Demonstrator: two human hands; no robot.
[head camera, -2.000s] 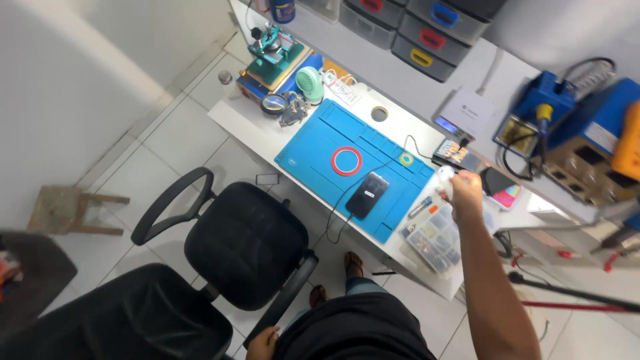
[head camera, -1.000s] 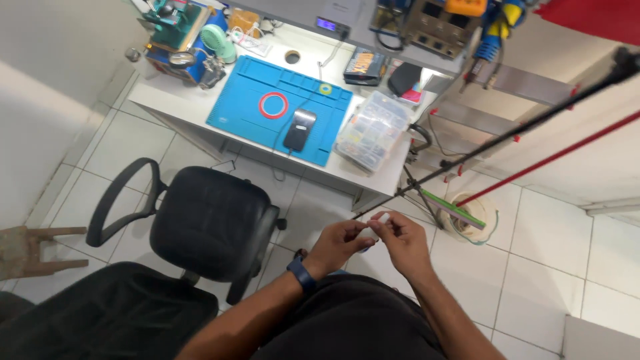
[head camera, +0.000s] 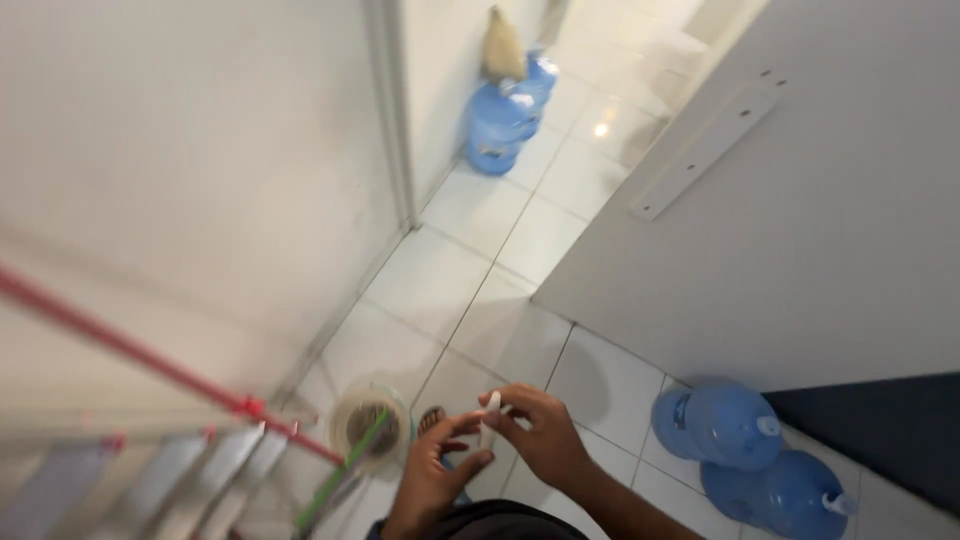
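My left hand (head camera: 442, 469) and my right hand (head camera: 536, 431) meet low in the middle of the head view, in front of my dark shirt. Between them is a small white object (head camera: 489, 424), slim and upright in the view; blur hides what kind it is. The thumb and fingers of my right hand pinch its upper part. My left fingertips touch its left side, with the thumb near its lower end.
A doorway opens ahead, beside a grey panel (head camera: 750, 247). Blue water jugs (head camera: 495, 131) stand beyond it, and more blue jugs (head camera: 720, 424) at lower right. At lower left are a bucket (head camera: 352, 412), a green-edged tool (head camera: 330, 487) and a red pole (head camera: 150, 360).
The view has swung from the workbench to the doorway. My right hand was over the bench two seconds ago; both hands now meet at the white object, as they did one second ago.
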